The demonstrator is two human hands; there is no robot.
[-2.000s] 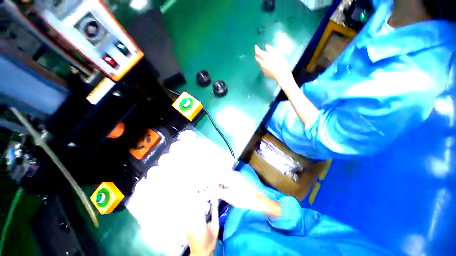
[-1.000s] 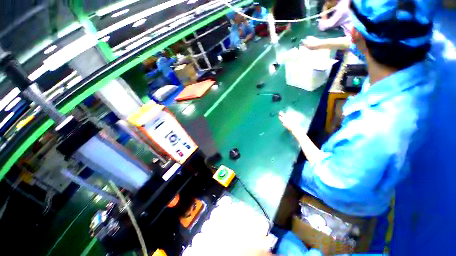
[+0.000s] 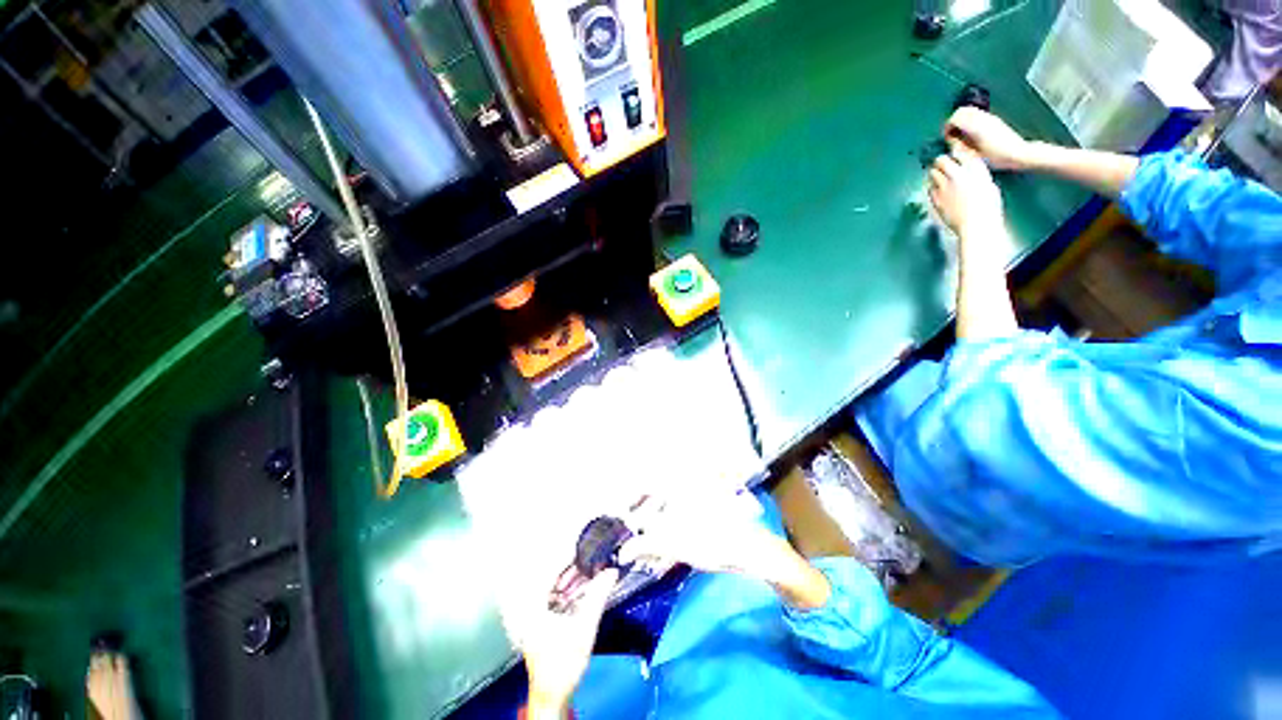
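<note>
A round black part (image 3: 602,542) is between my two hands at the lower middle, over the bright white tray (image 3: 562,471). My left hand (image 3: 562,633) holds it from below left. My right hand (image 3: 710,537) has its fingertips at its right side; overexposure blurs their outline. Beyond the tray, the press's orange nest (image 3: 551,348) shows no black part on it. The orange press head (image 3: 516,293) is just above, with a gap. Yellow boxes with green buttons stand at left (image 3: 425,439) and right (image 3: 685,288) of the nest.
A black two-compartment tray (image 3: 242,563) at left holds a few dark parts. A round black part (image 3: 738,234) lies on the green bench. A neighbour in blue works at right near a white bin (image 3: 1111,71). An air hose (image 3: 377,281) hangs at the press. An open carton (image 3: 830,513) is below the bench edge.
My view has swung back down from the hall, bringing my hands and the black part into sight. One of two black parts by the right button is gone. The neighbour's hands are now together.
</note>
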